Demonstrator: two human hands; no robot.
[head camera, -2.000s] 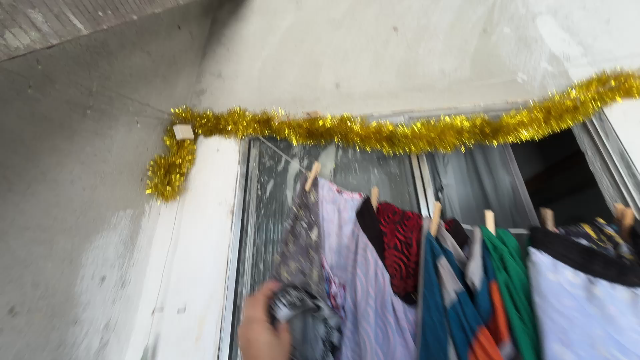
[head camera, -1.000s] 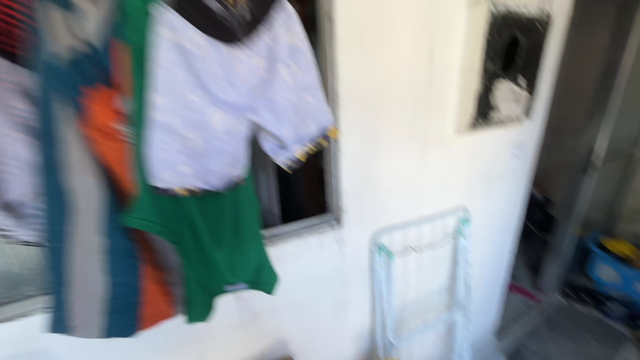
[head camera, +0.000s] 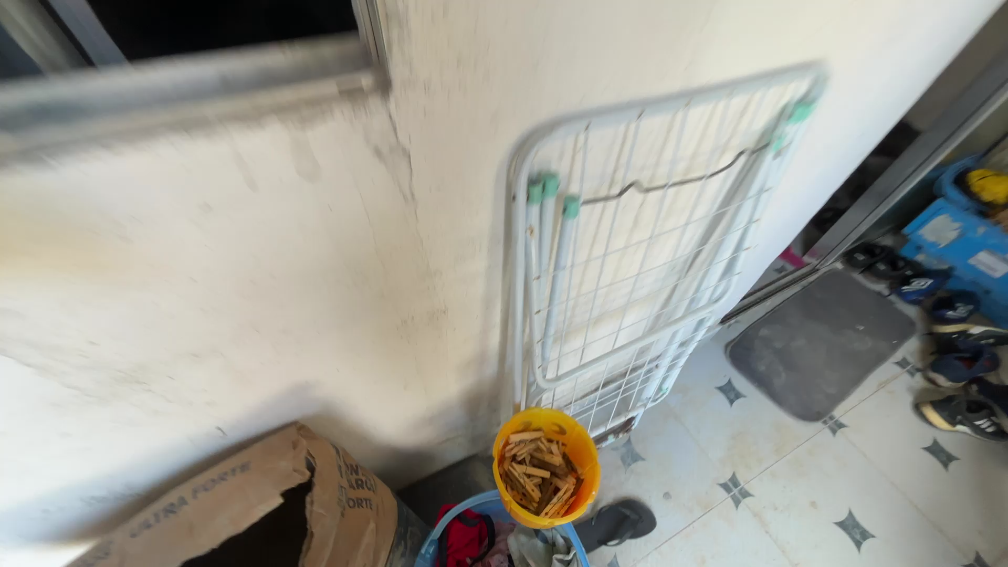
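Neither of my hands shows in the current view. A yellow plastic bucket (head camera: 590, 472) full of wooden clothespins (head camera: 539, 472) sits at the lower middle, over the edge of a blue basket (head camera: 431, 542). Inside that basket lie clothes, among them a red piece (head camera: 466, 537) and a pale one (head camera: 543, 549). What holds the bucket up cannot be told.
A folded white drying rack (head camera: 642, 236) leans on the wall. A torn paper sack (head camera: 350, 492) stands at lower left, and a flip-flop (head camera: 622, 523) lies by the basket. Right are a grey mat (head camera: 819, 346), several shoes (head camera: 961, 413) and a blue crate (head camera: 961, 248) beside the doorway.
The view has swung down and right, from the hanging laundry and gold tinsel to the rack, bucket and floor. A hand seen at the clothes two seconds ago is out of view.
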